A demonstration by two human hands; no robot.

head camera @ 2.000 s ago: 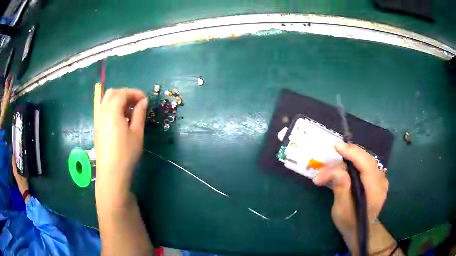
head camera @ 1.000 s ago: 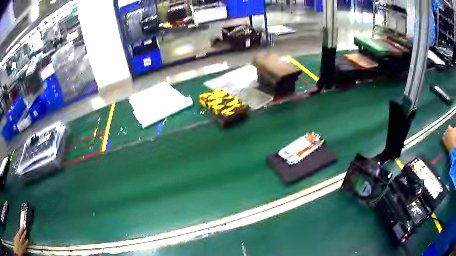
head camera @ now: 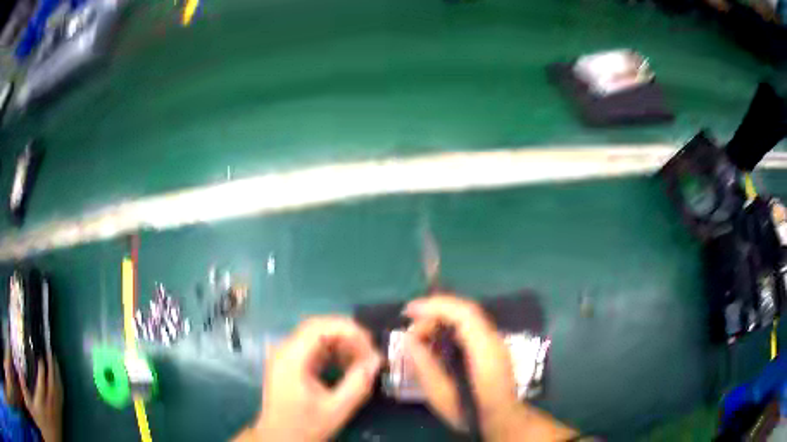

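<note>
The open phone (head camera: 528,356), pale with a dark edge, lies on the black foam pad (head camera: 516,309) at lower centre; my right hand covers its middle. My right hand (head camera: 462,358) is closed round the black soldering iron (head camera: 431,266), its blurred tip pointing up and away, off the phone. My left hand (head camera: 319,375) is at the phone's left end, thumb and index fingertips curled together in a ring; blur hides whether anything is between them. The green solder spool (head camera: 110,376) stands at the left. Small dark and silver components (head camera: 162,318) lie heaped beside it.
Another small cluster (head camera: 227,300) lies right of the heap. A pale rail (head camera: 371,179) crosses the bench. Beyond it, another phone (head camera: 613,71) rests on a black pad. A black fan unit (head camera: 712,203) stands right. Another person's hand (head camera: 43,399) is at a dark device, far left.
The view has swung back down from the line to the bench, and both my hands show again. Compared with two seconds ago, my left hand has moved from the component heap to the phone.
</note>
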